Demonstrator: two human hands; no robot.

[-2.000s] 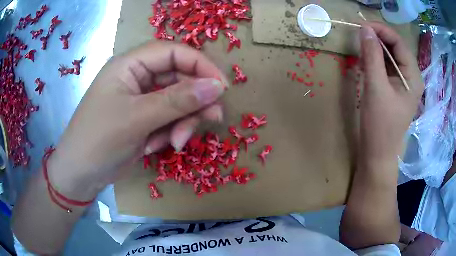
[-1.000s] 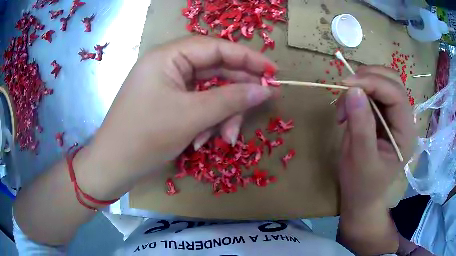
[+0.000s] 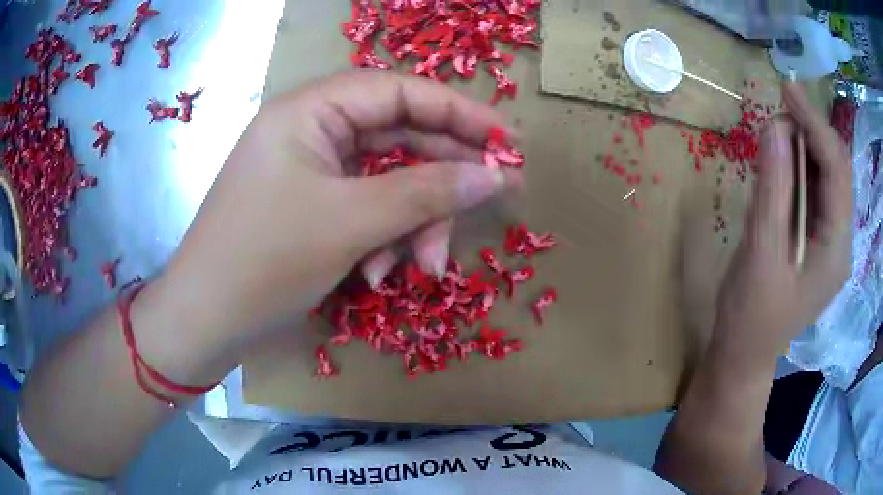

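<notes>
My left hand [image 3: 339, 184] pinches a small red figure piece [image 3: 502, 150] between thumb and forefinger; more red shows under its curled fingers. My right hand [image 3: 789, 213] is at the right, over the board's right side, and holds a thin pale stick [image 3: 800, 193] along its fingers. A second stick [image 3: 712, 85] rests with its end in the white round cap [image 3: 653, 61]. Small red bits [image 3: 731, 145] lie scattered beside my right fingertips. One pile of figure pieces [image 3: 426, 314] lies below my left hand, another [image 3: 445, 34] beyond it.
The brown cardboard board [image 3: 581, 348] lies on a shiny metallic tabletop [image 3: 208, 58]. A small cardboard piece [image 3: 581, 72] is under the cap. Loose red pieces [image 3: 34, 174] lie at the left. A white bottle [image 3: 818, 46] is at the upper right, clear plastic bags [image 3: 847, 324] at the right.
My right hand has moved right, away from the piece in my left hand. One stick has been let go and now rests in the cap. My left hand still holds its piece.
</notes>
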